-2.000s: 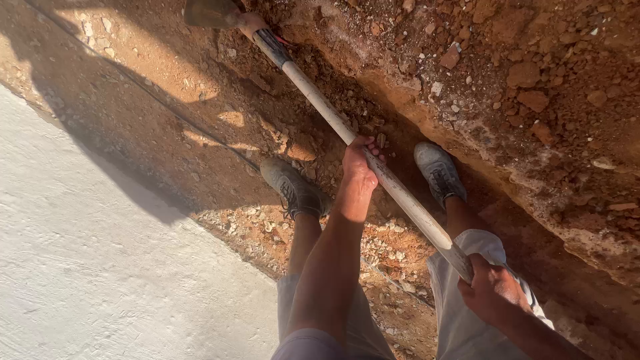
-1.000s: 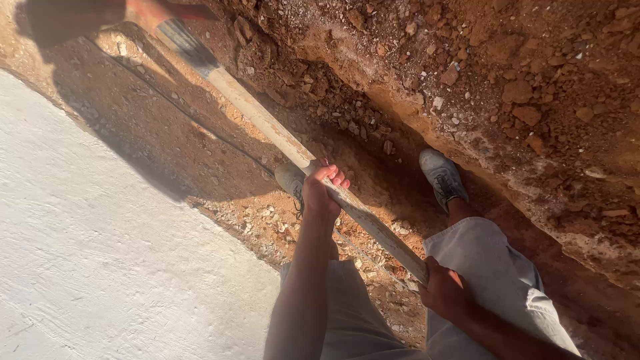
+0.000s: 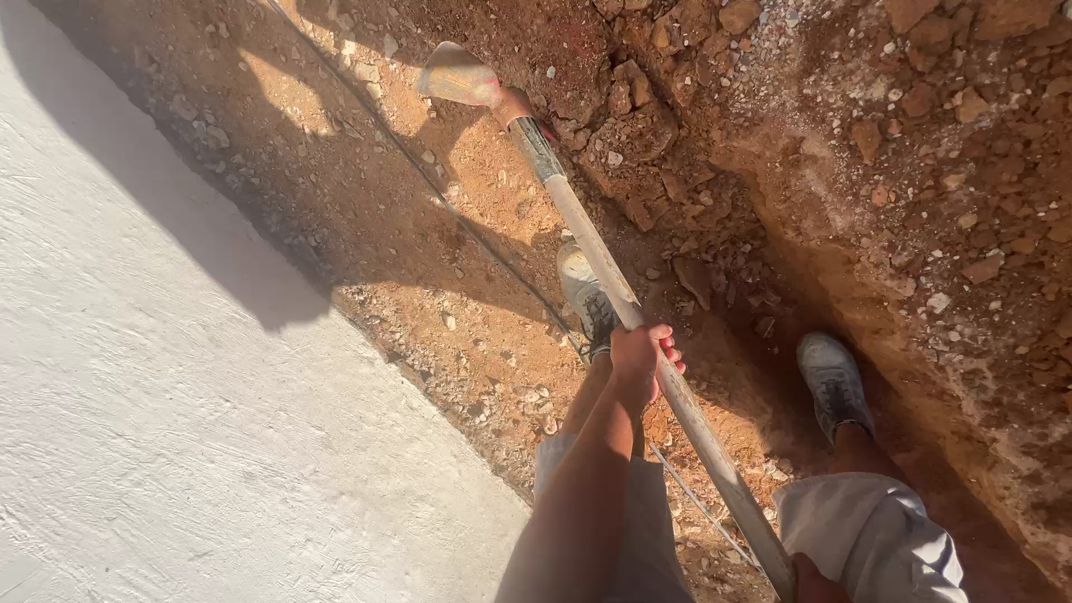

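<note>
A long wooden-handled digging tool, seemingly a hoe or mattock, runs from the upper middle to the bottom edge. Its metal head (image 3: 459, 77) lies over the reddish soil, and dark wrapping covers the handle (image 3: 595, 251) just below the head. My left hand (image 3: 643, 362) is closed around the middle of the handle, above my left shoe. Near the bottom edge, my right hand (image 3: 814, 581) grips the handle's lower end; part of it is cut off by the frame.
A pale plastered wall (image 3: 251, 419) fills the left side. A thin dark cable or rod (image 3: 469, 226) crosses the ground. My shoes (image 3: 831, 377) stand in a narrow trench, with a rocky earth bank (image 3: 963, 276) on the right and broken clods (image 3: 645, 126) ahead.
The tool's head, near the top left edge and blurred a second ago, is now lower and farther right in view. Both hands have kept hold of the handle. The view has shifted somewhat.
</note>
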